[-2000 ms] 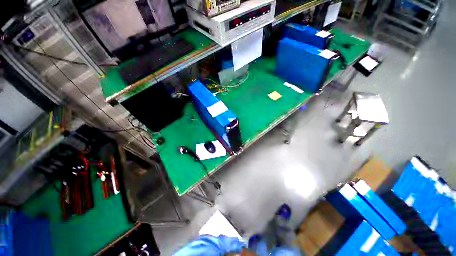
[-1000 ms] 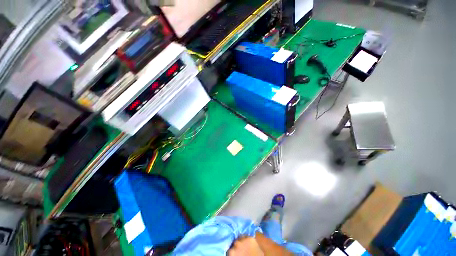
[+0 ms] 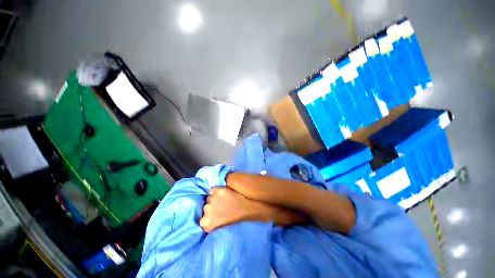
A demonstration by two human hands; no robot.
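Note:
My forearms are crossed in front of my light blue smock. My right hand [image 3: 218,209] seems to be the closed one at the left, against the smock sleeve, with no object visible in it. My left forearm crosses over to the right, and its hand is hidden at the other sleeve. Neither hand touches any equipment. A row of blue box-shaped units [image 3: 369,81] with white labels stands ahead at the right, beside brown cardboard. More blue units [image 3: 420,146] lie nearer, just beyond my right arm.
A green-matted bench [image 3: 89,146] at the left holds a black mouse, cables and a dark handheld device. A black tray [image 3: 130,92] with white paper sits at its end. A small metal stool [image 3: 217,117] stands ahead on the grey floor [image 3: 260,43]. Yellow tape marks the floor.
The view has turned right, so the bench has swung to the left and the blue units are closer. My crossed forearms now show fully; only part showed one second ago.

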